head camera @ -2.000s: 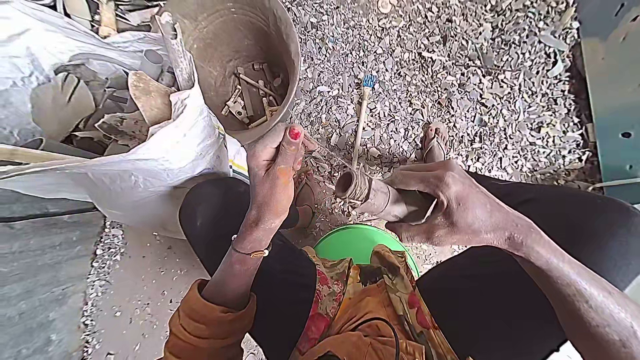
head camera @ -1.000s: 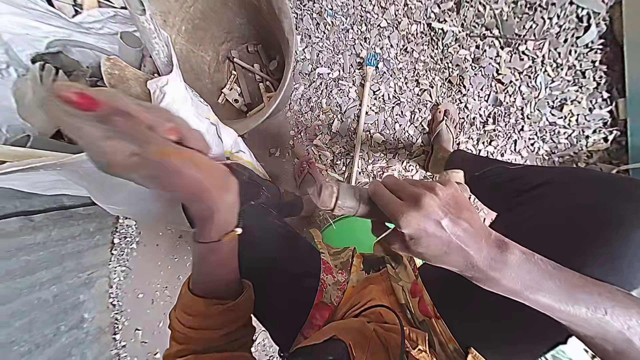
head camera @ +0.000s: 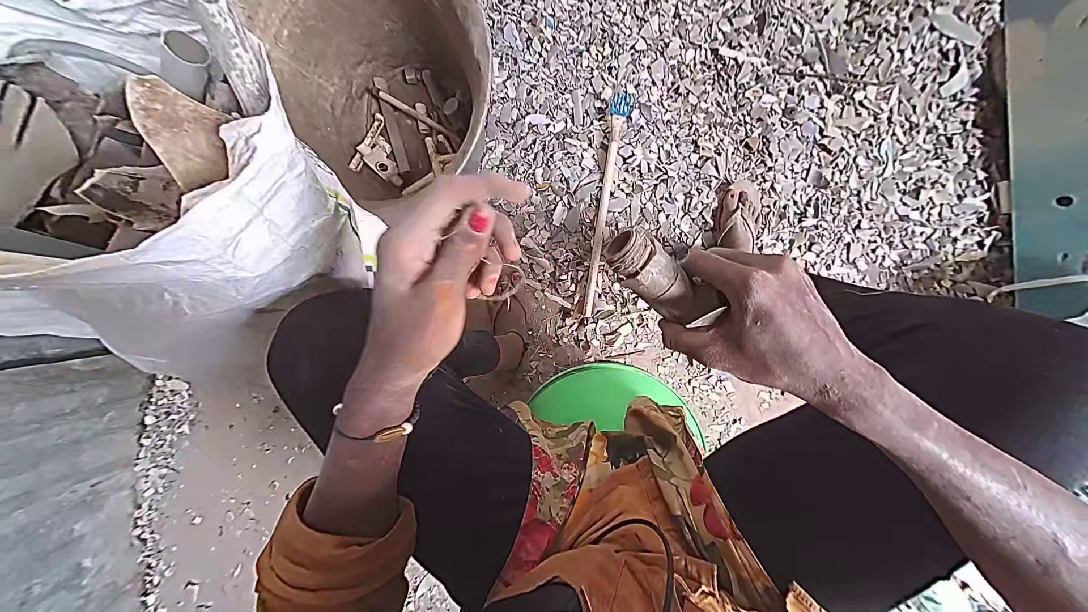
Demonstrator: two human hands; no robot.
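My right hand point(head camera: 756, 319) grips a short, dirty pipe fitting point(head camera: 659, 276) whose threaded end points up and to the left. A thin, clear loop of strip or string point(head camera: 501, 296) hangs at the fingertips of my left hand point(head camera: 438, 276), which is raised near the rim of a large round tub; its fingers are curled and slightly blurred. Between my knees, below both hands, lies a green round lid or basin point(head camera: 608, 395), partly covered by my clothing.
The tub point(head camera: 483, 93) holds several small plastic pieces point(head camera: 382, 153). Beside it a white woven sack point(head camera: 280, 204) is filled with broken plastic shards point(head camera: 174, 127). A stick with a blue end point(head camera: 603, 204) lies on plastic chips point(head camera: 816, 144). A greenish panel point(head camera: 1050, 153) stands at right.
My left hand swung out over the sack a second ago and is back near the tub's rim. My right hand keeps hold of the pipe fitting, its threaded end now turned further upward.
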